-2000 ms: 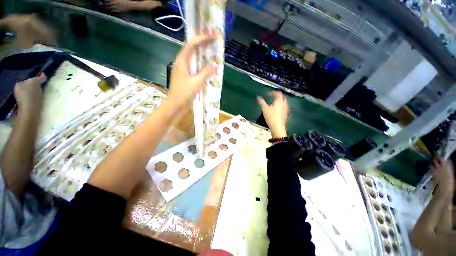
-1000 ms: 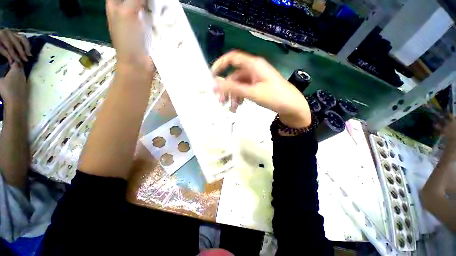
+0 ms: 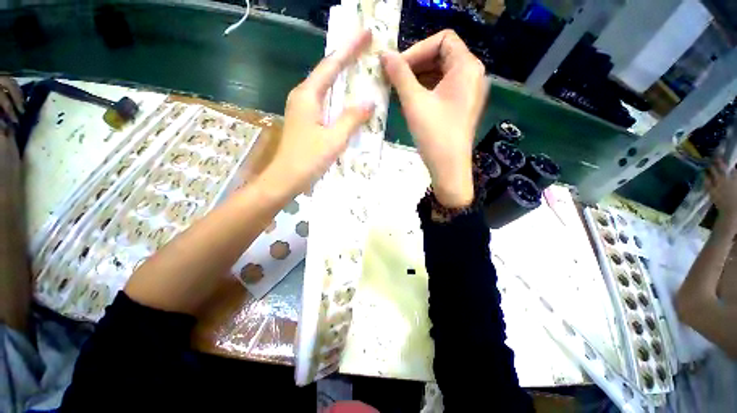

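My left hand [image 3: 319, 133] holds a long white adhesive gasket strip [image 3: 343, 242] upright, with rows of tan pieces on it. The strip's lower end reaches down near the bench's front edge. My right hand [image 3: 440, 97] is at the strip's upper right edge, its thumb and fingertips pinched against it. Whether a piece is between those fingertips cannot be told. Behind the strip, a hole-punched white sheet [image 3: 265, 258] lies on the brown surface, partly hidden.
Black cylindrical housings [image 3: 515, 200] stand right of my right wrist. Stacked gasket sheets [image 3: 182, 181] lie at left, beside a black-handled tool [image 3: 121, 111]. A green conveyor belt [image 3: 194, 60] runs behind. Other workers' arms show at both edges. Another gasket strip [image 3: 630, 298] lies at right.
The strip has turned more upright and its tan pieces now show. My right hand has moved up to the strip's upper edge. The housings stand grouped together, one more than two seconds ago.
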